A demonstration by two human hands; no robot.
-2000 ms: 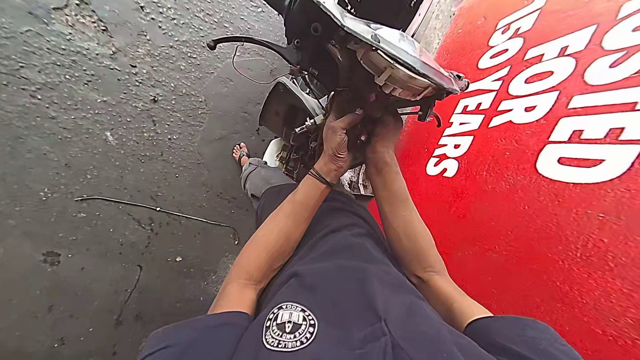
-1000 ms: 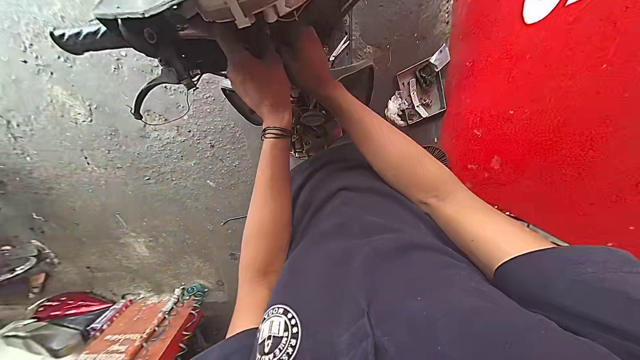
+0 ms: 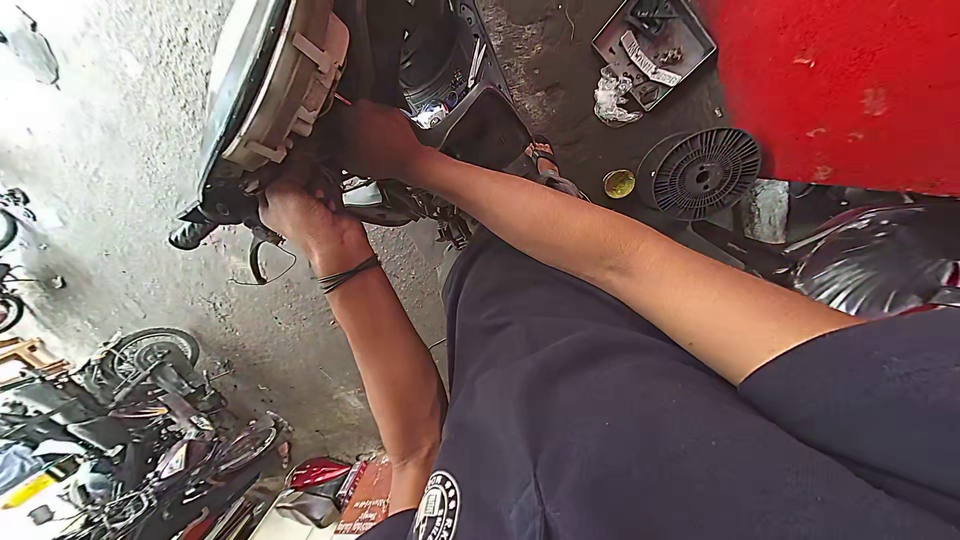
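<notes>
Both hands reach under the front of a two-wheeler at the top left, behind its headlight unit [image 3: 281,97]. My left hand [image 3: 304,214], with dark bands at the wrist, is beside the handlebar's underside, near the handlebar grip [image 3: 193,235] and a brake lever [image 3: 257,259]. Its fingertips are hidden among dark parts. Further right, my right hand [image 3: 379,142] lies in shadow against the rear of the headlight unit, its fingers hidden too. A thin reddish line shows by its fingers. What either hand holds cannot be told.
A metal tray [image 3: 705,56] with small parts, a black slotted wheel-like reel [image 3: 705,174] and a yellow-filled lid [image 3: 619,184] are on the floor at right. A red surface [image 3: 840,90] borders them. Parked motorcycles [image 3: 157,420] stand at lower left, and a reddish-brown box [image 3: 367,495] sits at the bottom.
The view has swung and turned strongly, bringing parked motorcycles and the black reel into sight. Both hands remain at the front of the two-wheeler and now appear farther apart.
</notes>
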